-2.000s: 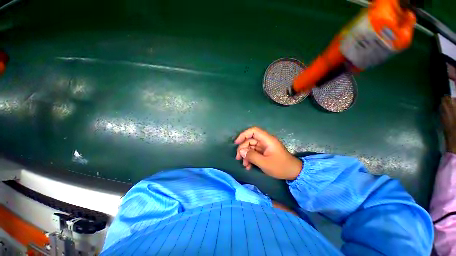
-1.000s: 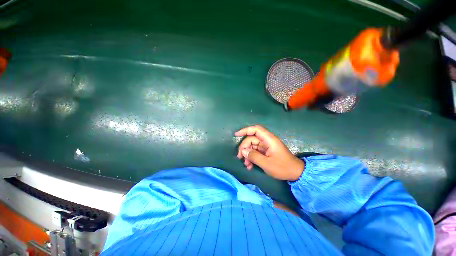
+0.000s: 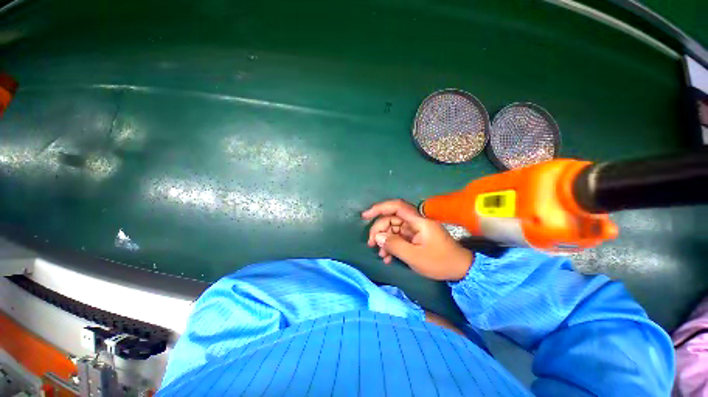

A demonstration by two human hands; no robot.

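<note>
My right hand (image 3: 423, 244) rests low over the green bench, palm side turned left, fingers loosely curled and a little apart, holding nothing. The orange electric screwdriver (image 3: 520, 203) hangs from a black cable, tilted almost level, its tip close above the back of my right hand; no hand grips it. Two round dishes (image 3: 491, 133) of tiny metallic screws stand side by side beyond it. My left hand is not in view; only its blue sleeve and a sliver of skin show by my body.
A white machine (image 3: 116, 295) with a black cable chain (image 3: 78, 314) and an orange strip is at the lower left. An orange part (image 3: 6, 91) shows at the left edge. A person's pink sleeve (image 3: 693, 353) is at the lower right edge.
The screwdriver has swung from over the dishes down towards me, and its tip now points left beside my right hand. Both dishes are uncovered. My right hand has barely moved.
</note>
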